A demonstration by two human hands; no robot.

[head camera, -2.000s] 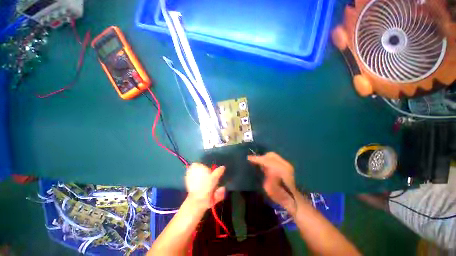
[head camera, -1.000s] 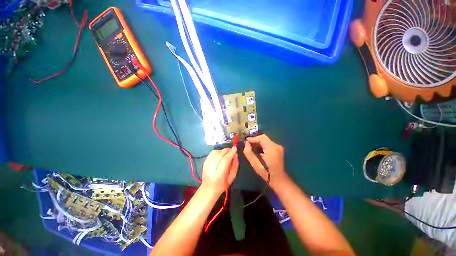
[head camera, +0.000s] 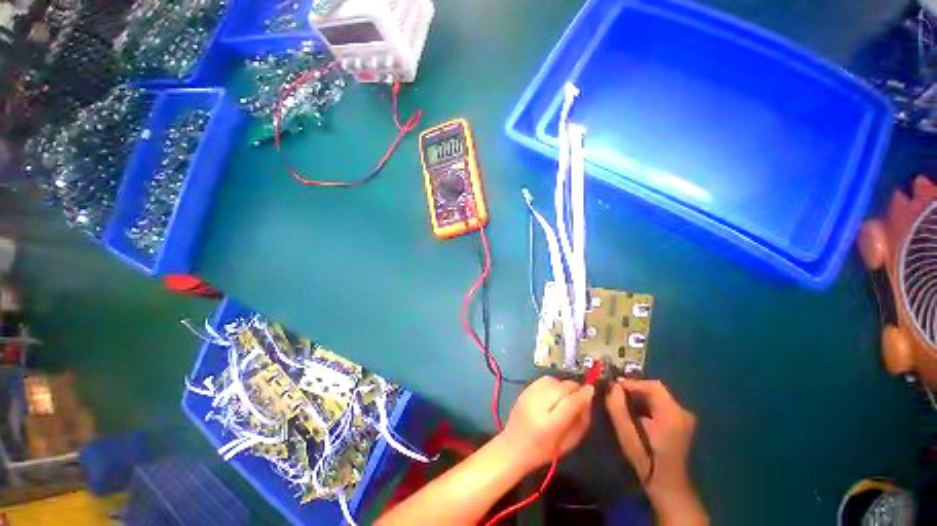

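A tan-green circuit board [head camera: 620, 321] lies flat on the green bench, with long white lead wires [head camera: 577, 205] running up from its left part onto the blue tray's edge. My left hand [head camera: 550, 416] is shut on the red probe, its tip at the board's lower edge. My right hand [head camera: 658, 426] is shut on the black probe at the same edge, just right of the red one. Fingers hide the exact contact points. The orange-rimmed multimeter [head camera: 452, 180] lies up and left of the board, its display lit with digits, cords running down to my hands.
An empty blue tray [head camera: 709, 134] is behind the board. A blue bin of wired boards [head camera: 298, 411] is at lower left. A white power supply [head camera: 375, 36] with a red lead and blue bins of small parts [head camera: 159, 180] are at upper left. An orange fan [head camera: 914, 277] is at right.
The view has turned left, so the bench things sit further right and more bins show. Since the oldest frame, both hands have moved up to the board's lower edge with the probes.
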